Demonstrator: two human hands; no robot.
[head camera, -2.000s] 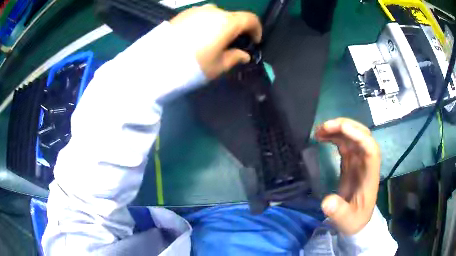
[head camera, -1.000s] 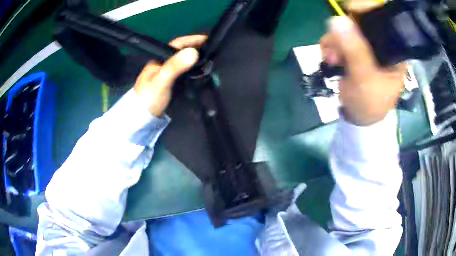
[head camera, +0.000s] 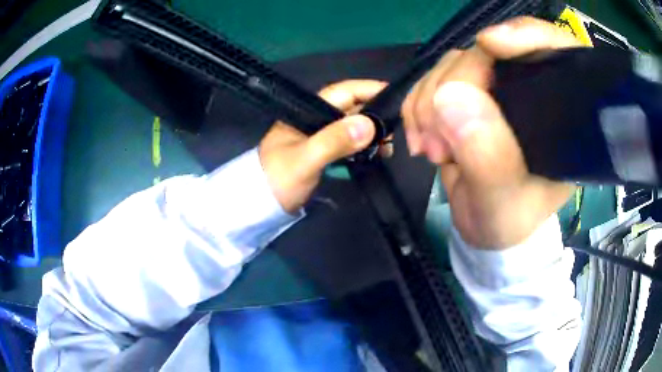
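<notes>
Three black legs (head camera: 218, 64) spread from a small round hub (head camera: 372, 134) in front of me, over a flat dark plate (head camera: 312, 247). One leg points up left, one up right, one down right. My left hand (head camera: 323, 145) grips the hub and the inner leg ends, thumb on top. My right hand (head camera: 483, 134) holds the thick black electric screwdriver (head camera: 573, 112), its body out to the right. The screwdriver's tip is hidden by my fingers, so I cannot tell whether it touches the hub.
A blue bin (head camera: 45, 167) with small dark, glinting parts stands at the left. A yellow tray edge (head camera: 575, 25) shows at the upper right. Stacked sheets (head camera: 617, 290) lie at the lower right, with a black cord (head camera: 617, 259) crossing there. A white curved rail (head camera: 54, 33) runs at the upper left.
My right hand came in empty from the lower right, took hold of the screwdriver and brought it left beside the hub. My left hand stays at the hub, its thumb now over it.
</notes>
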